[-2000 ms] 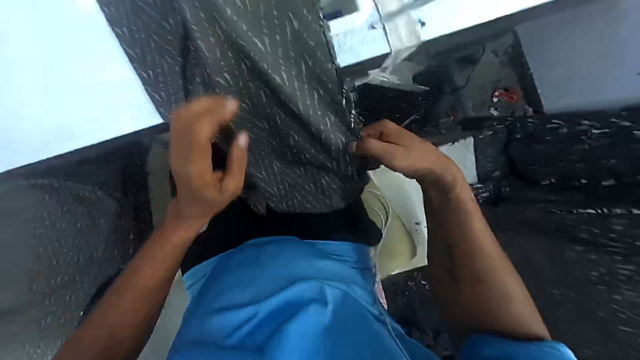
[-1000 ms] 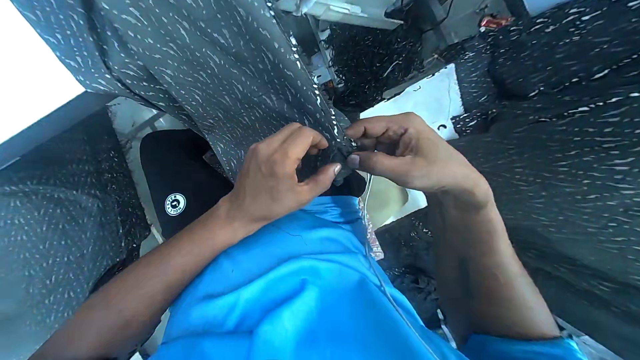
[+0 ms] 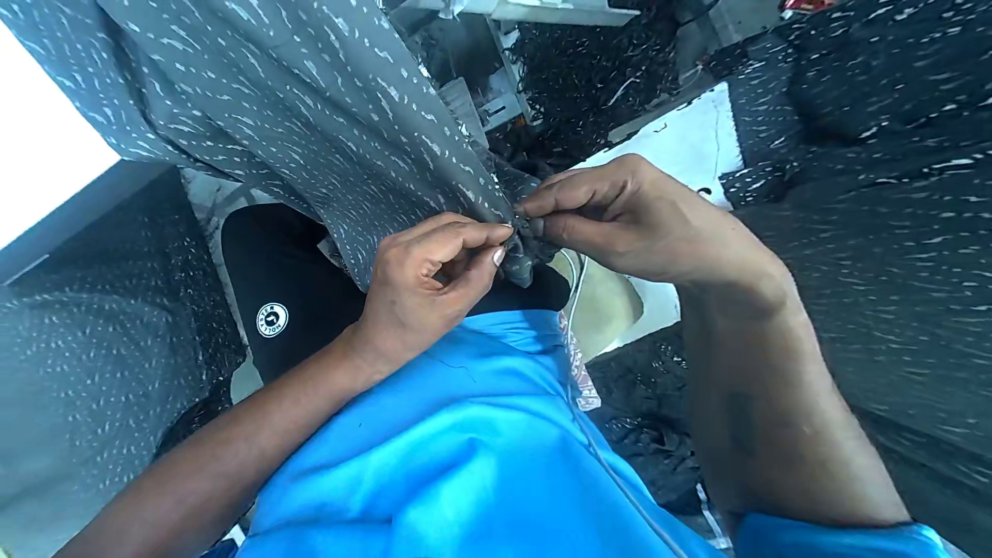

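Note:
A dark grey fabric with white flecks (image 3: 310, 101) hangs from the upper left down to my lap. My left hand (image 3: 442, 279) pinches the fabric's edge between thumb and forefinger, at the middle of the view. Just to the right, my right hand (image 3: 620, 217) grips the same edge with its thumb and fingertips. The fingertips of both hands are close together, and a bunched end of the fabric (image 3: 518, 267) pokes out below them. The exact fold between the fingers is too small to make out.
A white table surface (image 3: 46, 116) lies at the left edge. More dark flecked fabric is heaped at right (image 3: 876, 232) and at lower left (image 3: 93, 387). A white sheet-like piece (image 3: 682, 139) lies beyond my right hand. A thin cable (image 3: 612, 473) runs down over my blue shirt.
My left hand, apart from the right two seconds ago with its fingers spread over the fabric, has come over to the right hand at the fabric's edge. The view has shifted.

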